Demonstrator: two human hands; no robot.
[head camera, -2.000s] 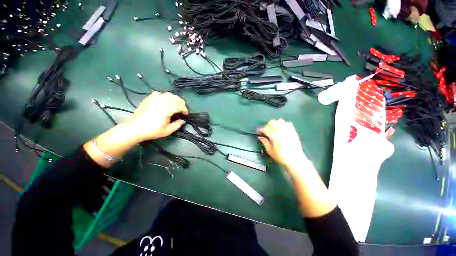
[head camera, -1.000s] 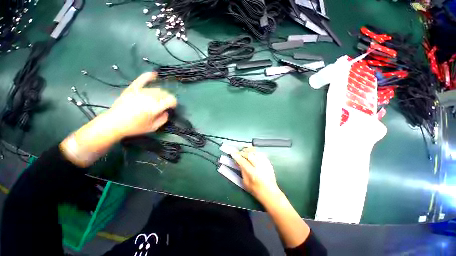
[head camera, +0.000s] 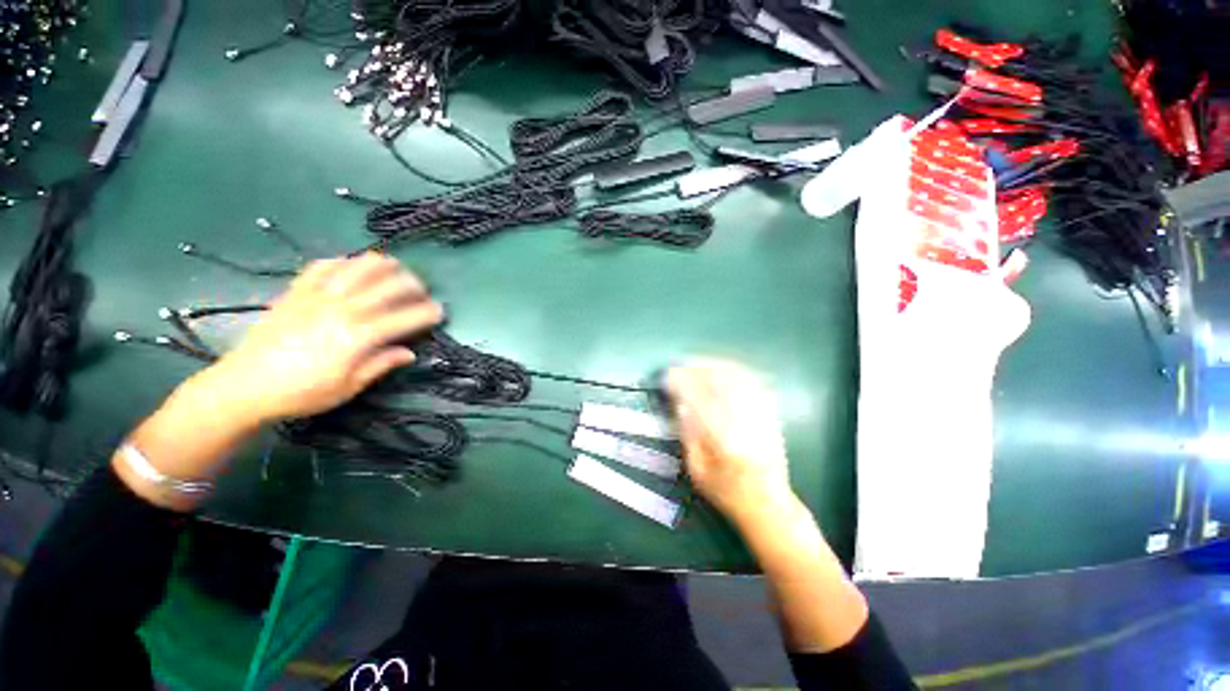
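Observation:
My left hand [head camera: 337,331], slightly blurred, is over the coiled black cables [head camera: 472,371] at the left centre; its fingers are bent down, and whether they grip a cable is hidden. My right hand [head camera: 728,425], also blurred, has its fingertips at the end of a cable, on a dark antenna housing that the hand mostly covers. Three grey-white antenna housings lie side by side left of my right hand, the lowest one [head camera: 625,490] nearest me. Thin connector ends [head camera: 169,313] stick out left of my left hand.
A white backing sheet [head camera: 924,446] with red pads [head camera: 951,203] lies to the right. A white bottle [head camera: 836,176] lies at its top. Red-faced antennas [head camera: 1005,88] are piled at upper right. Untaped antennas and coiled cables [head camera: 472,203] lie beyond my hands. The mat's edge is near me.
My right hand has moved off the light housings, up and right to the dark one. The housings now lie three in a row. My left hand stays over the coils. The view has shifted.

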